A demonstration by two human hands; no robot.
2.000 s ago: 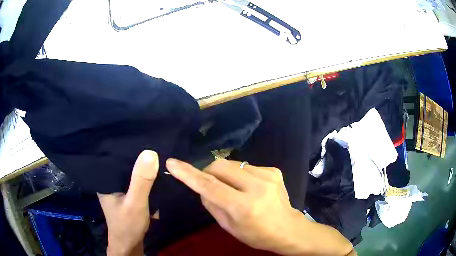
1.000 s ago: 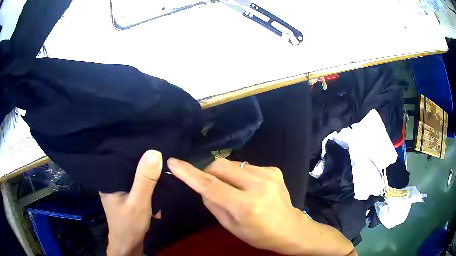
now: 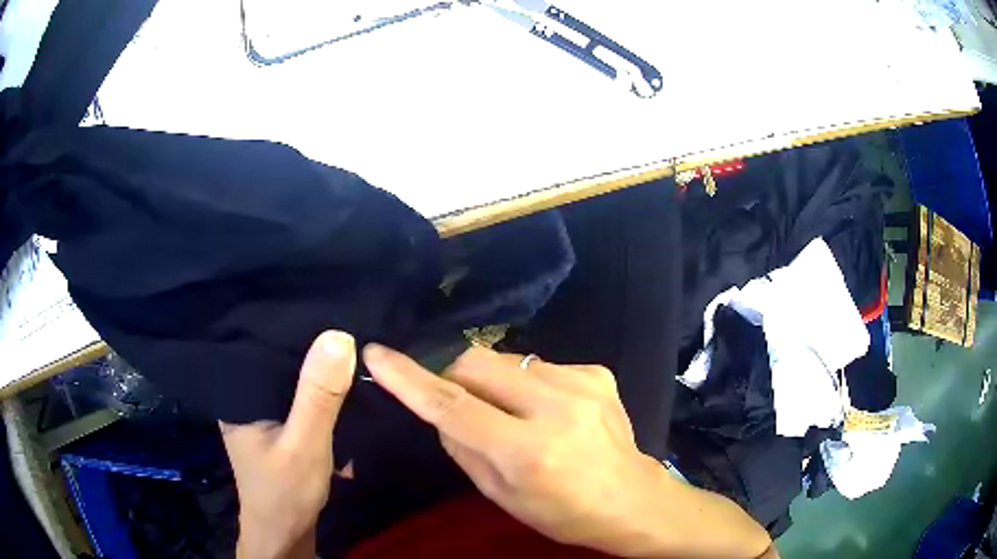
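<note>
A black garment piece (image 3: 241,251) hangs from the white table at the left down over my lap. My left hand (image 3: 286,448) grips its lower part, thumb on top and fingers hidden beneath the cloth. My right hand (image 3: 536,437), with a ring on one finger, lies against the cloth just right of my left thumb. A tiny pale point shows at my right index fingertip; the rest of that tool, if any, is hidden in the hand. Thread snips with a dark body (image 3: 599,50) lie on the table at the top.
The white table (image 3: 765,76) has a yellowish wooden edge. White cloth scraps (image 3: 814,339) lie on dark cloth at the right, below the table. A wooden box or stool (image 3: 943,275) stands on the green floor at the far right. Blue bins show at lower left and upper right.
My left thumb has shifted slightly to the right, closer to my right index fingertip. Otherwise the hands and cloth look almost the same.
</note>
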